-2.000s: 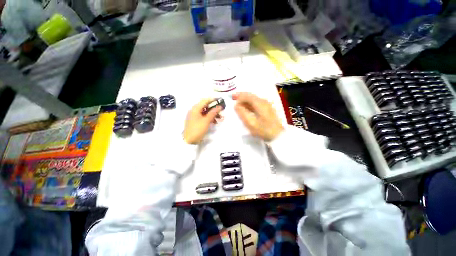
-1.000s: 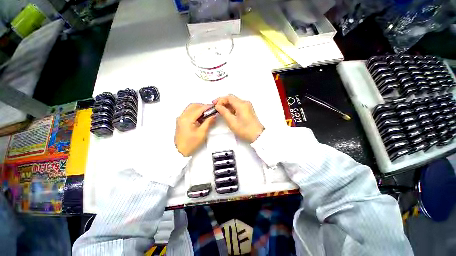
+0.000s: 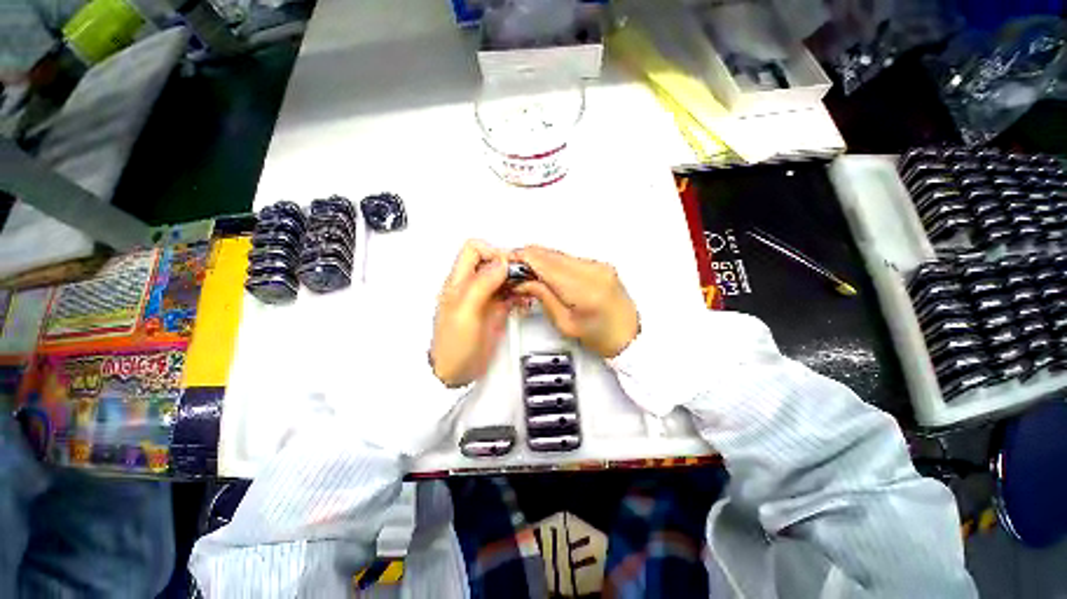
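Observation:
My left hand (image 3: 466, 316) and my right hand (image 3: 582, 302) meet over the white tray, both holding one small dark glossy housing (image 3: 518, 272) between the fingertips. The fingers cover most of it; any tiny part at the fingertips cannot be made out. Below the hands, a column of several dark housings with pale strips (image 3: 551, 401) lies near the tray's front edge. A single housing (image 3: 487, 441) lies just left of it. At the left, two stacked rows of dark housings (image 3: 300, 246) stand side by side, with one more piece (image 3: 384, 212) to their right.
A clear round jar (image 3: 529, 135) stands beyond the hands. At right are a thin pick (image 3: 803, 260) on a black board and a stock tray (image 3: 875, 211) packed with housings. Yellow strips (image 3: 673, 94) and a white parts box (image 3: 807, 88) lie far right. A printed board (image 3: 111, 339) is at left.
Two seconds ago my right hand was apart from the housing in my left; it then came in to the housing. Both hands now close around it. The camera view has shifted slightly.

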